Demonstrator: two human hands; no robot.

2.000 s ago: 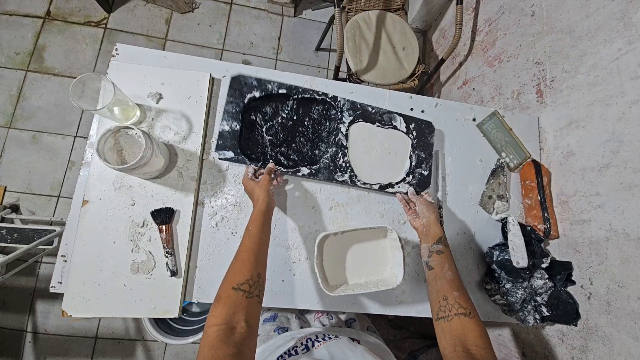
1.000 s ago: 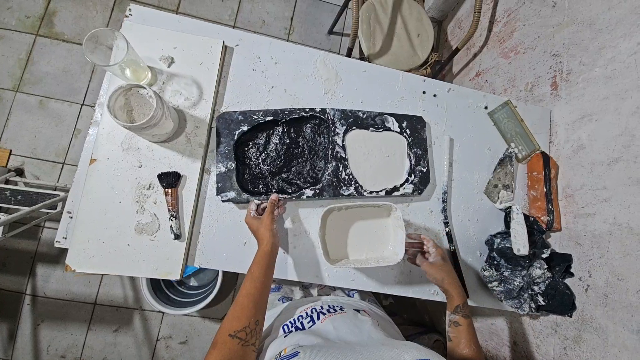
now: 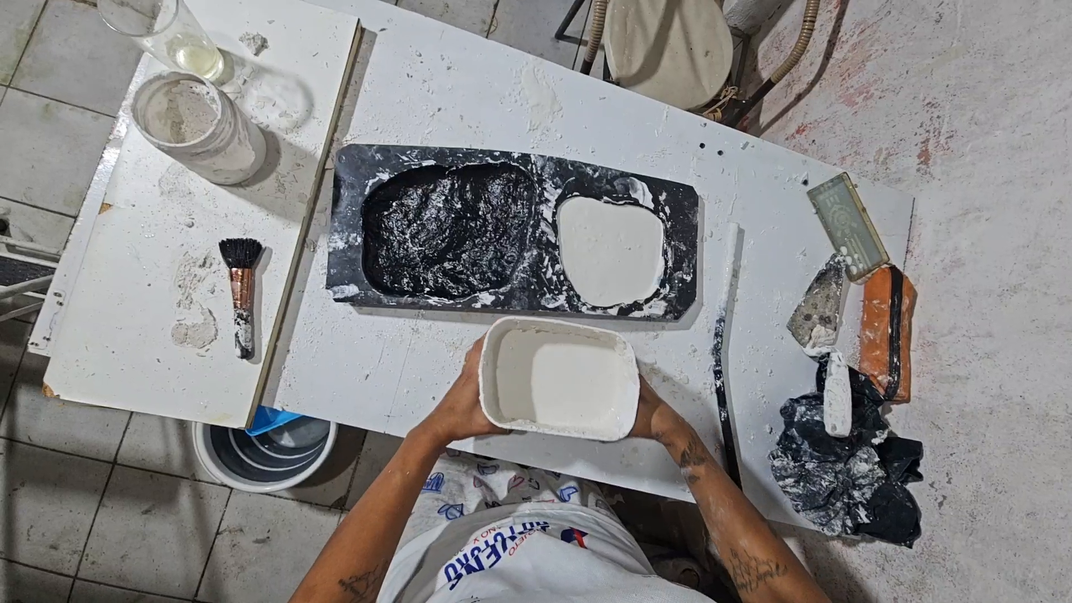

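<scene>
Both my hands hold a white rectangular plastic tub with creamy white liquid inside, near the table's front edge. My left hand grips its left side and my right hand its right side; the fingers are partly hidden by the tub. Just beyond the tub lies a black mold with two hollows. Its large left hollow is dark, glossy and rough; the smaller right hollow holds smooth white material. White smears mark the mold's surface.
On the left board are a brush, a plaster-coated jar and a glass. At right lie a dark strip, a scraper, a green-grey box, an orange pouch and crumpled black plastic.
My left hand has left the mold and taken the tub's left side. My right hand has gone from the mold to the tub. The tub appears lifted towards the mold's near edge.
</scene>
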